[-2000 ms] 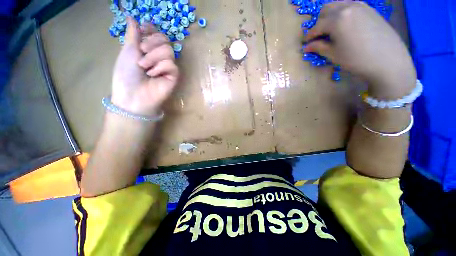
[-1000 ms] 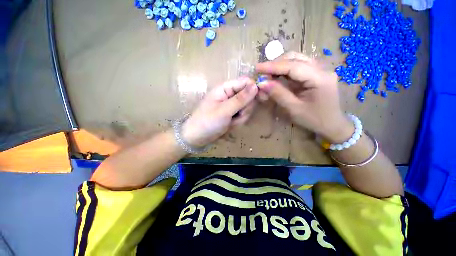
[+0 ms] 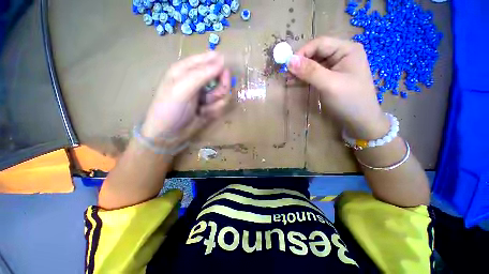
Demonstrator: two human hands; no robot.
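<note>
My right hand pinches a small blue piece between thumb and forefinger, at the lower edge of the white round spot. My left hand is blurred, left of the spot, with its fingers curled. A small greyish-white piece shows in its fingers, and a bit of blue shows at the fingertips. A pile of pale-topped blue assembled pieces lies at the upper left. A pile of all-blue pieces lies at the upper right.
Brown cardboard with shiny tape covers the table. A small whitish scrap lies near the front edge. An orange panel is at the lower left, and a large blue crate at the right. A speckled grey mass shows below the edge.
My hands were together in the middle a second ago and are now apart. My left hand has moved left; my right hand has moved the blue piece to the white spot.
</note>
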